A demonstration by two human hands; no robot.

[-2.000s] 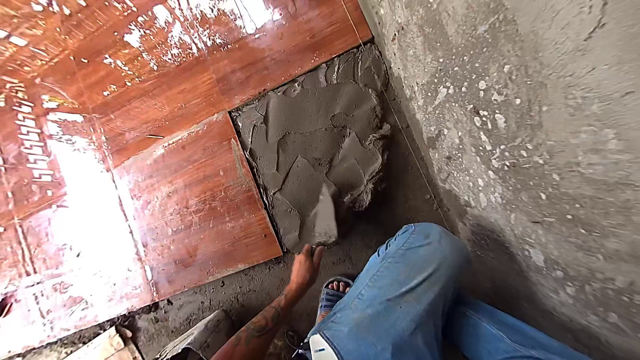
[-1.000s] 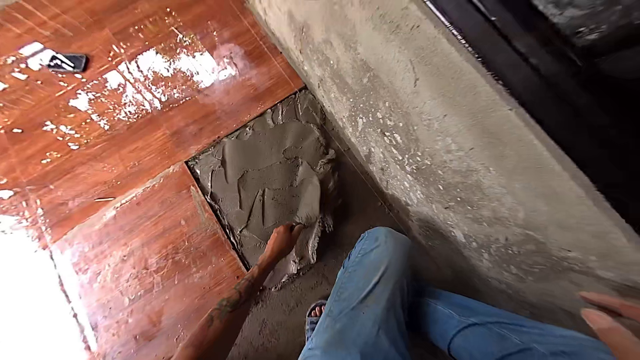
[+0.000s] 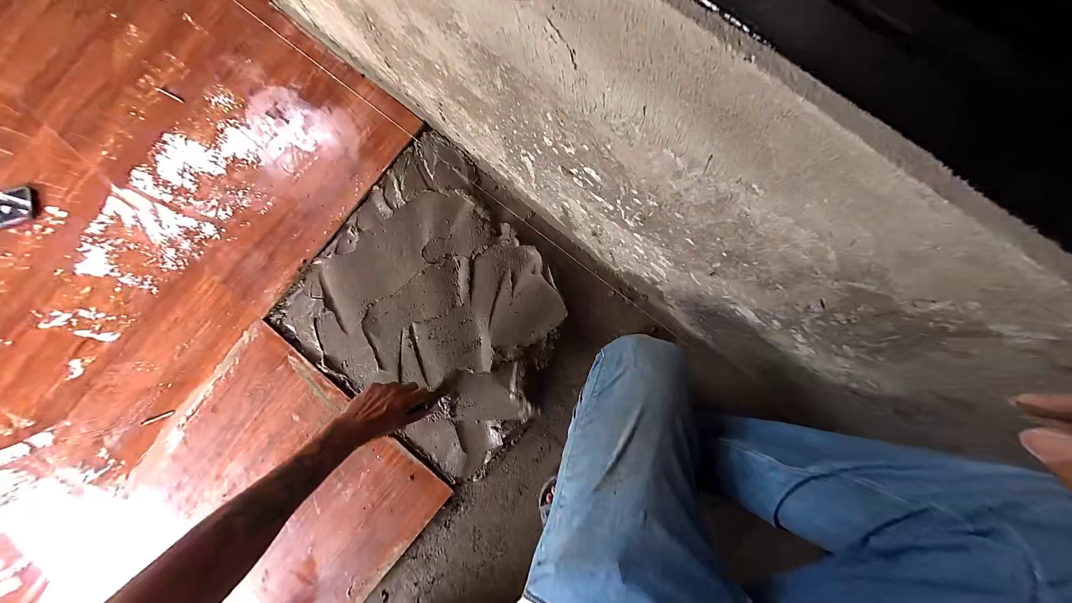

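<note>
My left hand (image 3: 389, 408) is closed on the handle of a trowel (image 3: 490, 396), whose grey, mortar-coated blade lies at the lower right part of the wet mortar bed (image 3: 402, 276). The mortar has a rough, ridged surface and fills the corner beside the wood-look floor tiles (image 3: 335, 502). Of my right hand (image 3: 1051, 427) only some fingers show at the right edge, near the wall and away from the trowel; whether it holds anything is hidden.
A rough cement wall (image 3: 712, 184) runs along the right side. A thin string (image 3: 544, 234) stretches over the tiles and beside the mortar. A dark object (image 3: 17, 205) lies on the tiles at the far left. My jeans-clad knees (image 3: 636, 419) are close to the mortar's right side.
The trowel has moved across the mortar with my left hand, and the ridges in its surface have changed. Fingers of my right hand have come into view at the right. The view has shifted right.
</note>
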